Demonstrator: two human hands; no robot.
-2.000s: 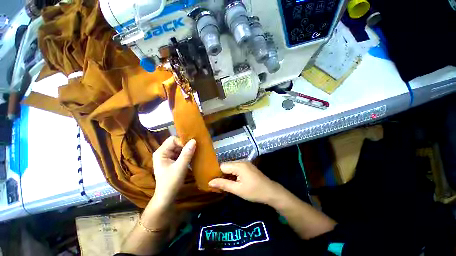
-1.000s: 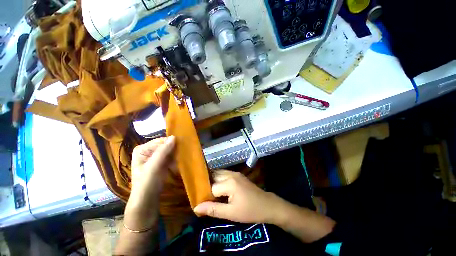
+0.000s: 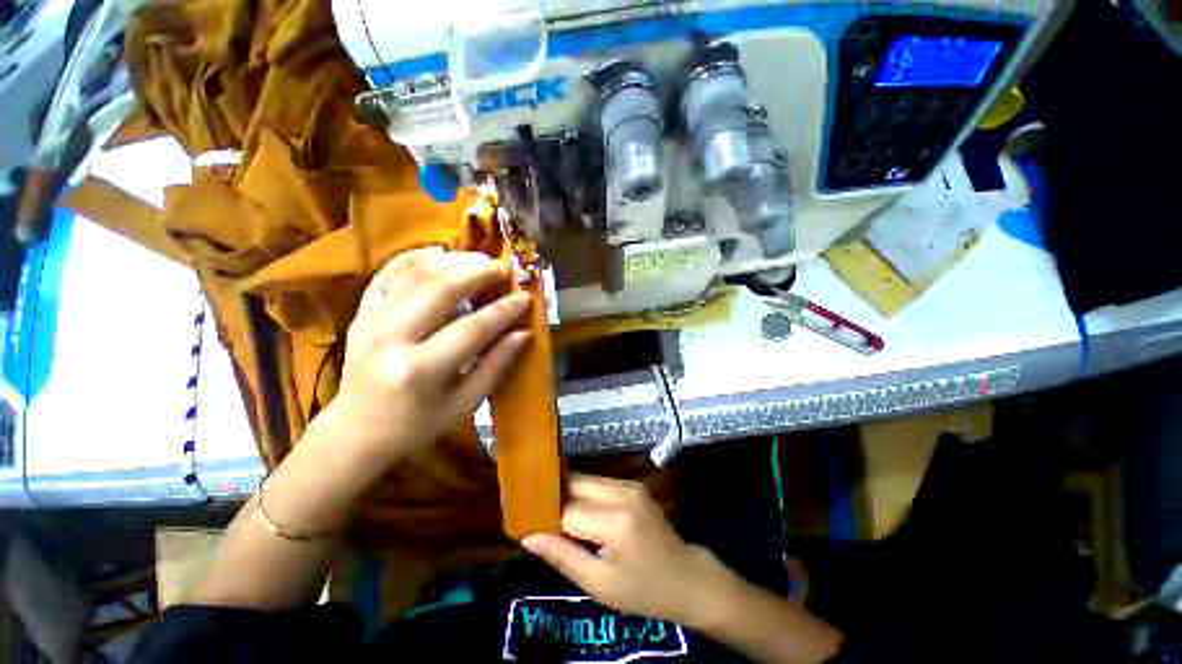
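Observation:
An orange-brown fabric strip (image 3: 529,428) runs from the presser foot area (image 3: 519,253) of the overlock machine (image 3: 804,156) down towards me. My left hand (image 3: 421,344) lies at the strip's upper part, fingertips close below the foot; its fingers touch the strip's left edge. My right hand (image 3: 616,545) holds the strip's lower end between thumb and fingers. The needle is too small to make out. A large heap of the same brown cloth (image 3: 279,169) lies left of the machine and hangs over the table edge.
Red and silver snips (image 3: 830,322) and a small grey disc (image 3: 776,326) lie right of the machine. A thin rod with a pale tip (image 3: 666,449) stands at the table's front edge. The control panel (image 3: 907,110) shows a lit blue screen.
My left hand has moved up along the strip to near the foot. My right hand still holds the lower end. The view has shifted, so the machine appears further right and the panel screen shows more.

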